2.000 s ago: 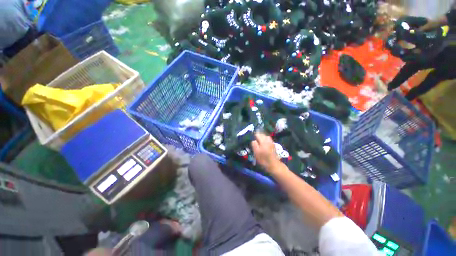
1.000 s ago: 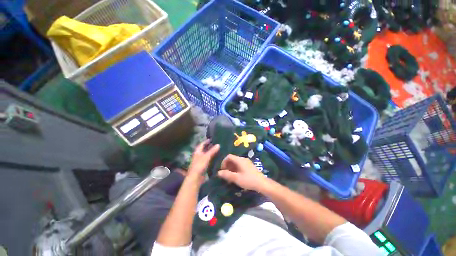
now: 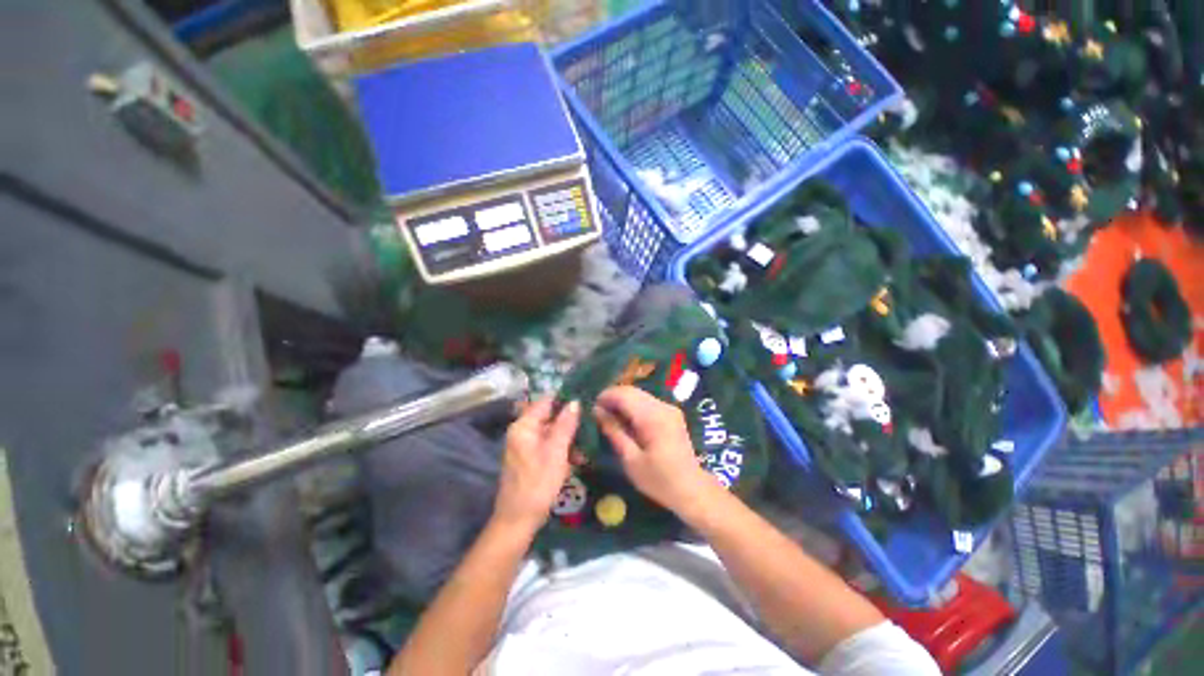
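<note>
A limp dark green plush wreath cover (image 3: 739,495) lies over my lap, with white lettering, a snowman face and a yellow pompom showing. My left hand (image 3: 536,462) grips its edge on the left. My right hand (image 3: 650,446) pinches the edge just to the right. The steel filling nozzle (image 3: 357,429) points at the cover from the left, its open end close to my left hand but not in the cover. The blue tub (image 3: 845,522) on the right holds more crumpled green covers (image 3: 924,383).
The grey machine panel (image 3: 79,172) with a switch box (image 3: 156,106) and the nozzle flange (image 3: 139,502) is at left. A weighing scale (image 3: 465,126) and a blue mesh crate (image 3: 634,218) stand ahead. A wreath heap (image 3: 977,79) is at upper right. A red object (image 3: 953,621) is at lower right.
My right hand has left the tub and a cover has come onto my lap, now held by both hands. The view has turned left, bringing nozzle and flange fully into sight.
</note>
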